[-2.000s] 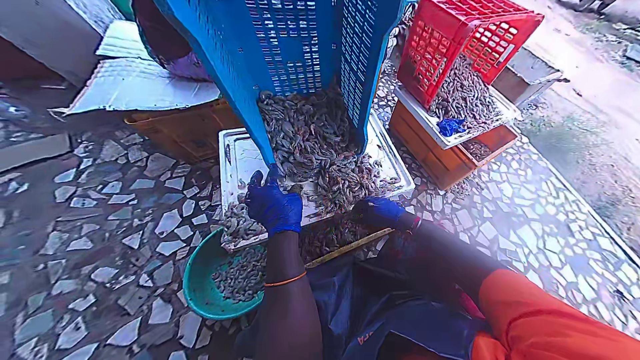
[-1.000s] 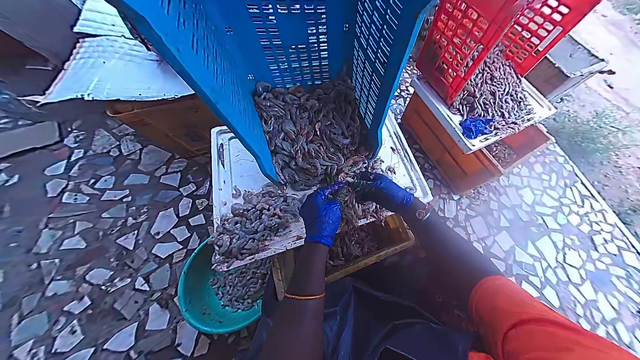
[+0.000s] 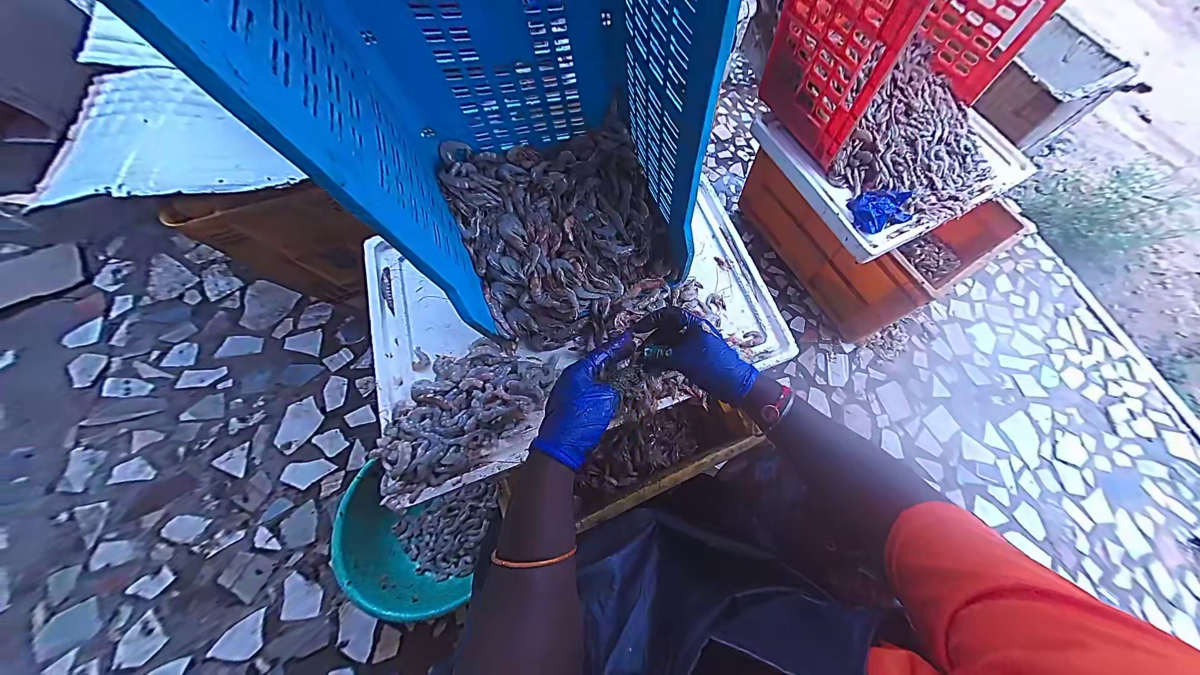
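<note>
Both hands wear blue gloves and meet at the near edge of a white tray point(image 3: 398, 281). My left hand point(image 3: 581, 403) has its thumb and fingertips drawn together beside my right hand point(image 3: 698, 354); whether a shrimp is between the fingers is hidden. A tilted blue plastic crate point(image 3: 309, 141) stands on the tray, its open side towards me, with a heap of shrimp point(image 3: 553, 234) spilling out. Paler shrimp point(image 3: 469, 403) lie on the tray's left part. Under my hands, a yellowish crate point(image 3: 670, 483) holds darker shrimp pieces point(image 3: 642, 445).
A green basin point(image 3: 361, 553) with shrimp sits at the lower left. On the right, a red crate point(image 3: 797, 84) of shrimp and a crumpled blue glove point(image 3: 879, 210) rest on a white tray point(image 3: 858, 239) over an orange crate point(image 3: 825, 272). Behind left lies a white corrugated sheet point(image 3: 169, 131).
My hands were apart two seconds ago, the left one at the blue crate's edge and the right one near the tray's front. They are now close together over the tray's near edge.
</note>
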